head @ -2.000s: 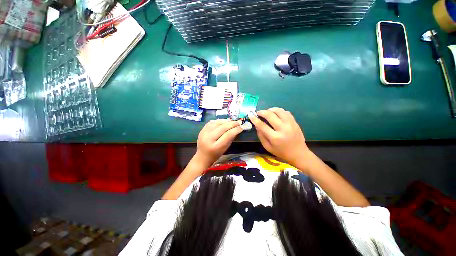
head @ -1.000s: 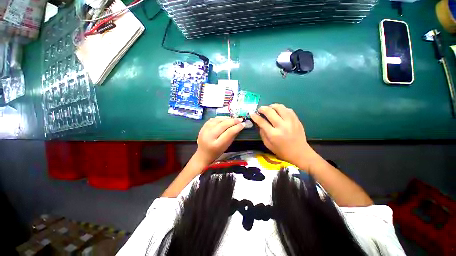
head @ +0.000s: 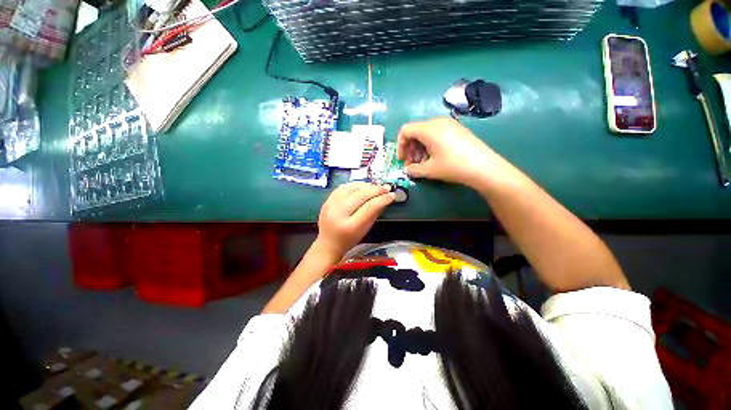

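A small round module (head: 400,194), dark and silvery, is at the near edge of the green board (head: 393,166). My left hand (head: 351,215) holds the module with its fingertips from the left. My right hand (head: 441,152) is over the right side of the green board, fingers curled; what its fingertips touch is hidden. Coloured wires (head: 369,152) and a white block (head: 345,150) link the green board to the blue board (head: 305,142) on the left. Two loose modules (head: 474,98) lie behind my right hand.
A smartphone (head: 630,83) with its screen lit lies right. A caliper-like tool (head: 705,112) and tape roll (head: 712,26) are far right. Stacked clear trays (head: 433,28) stand behind. A paper pad (head: 183,72) with leads and an empty blister tray (head: 115,164) lie left.
My right hand has left the module and moved forward over the green board. My left hand has stayed at the module. The phone screen has gone from dark to lit.
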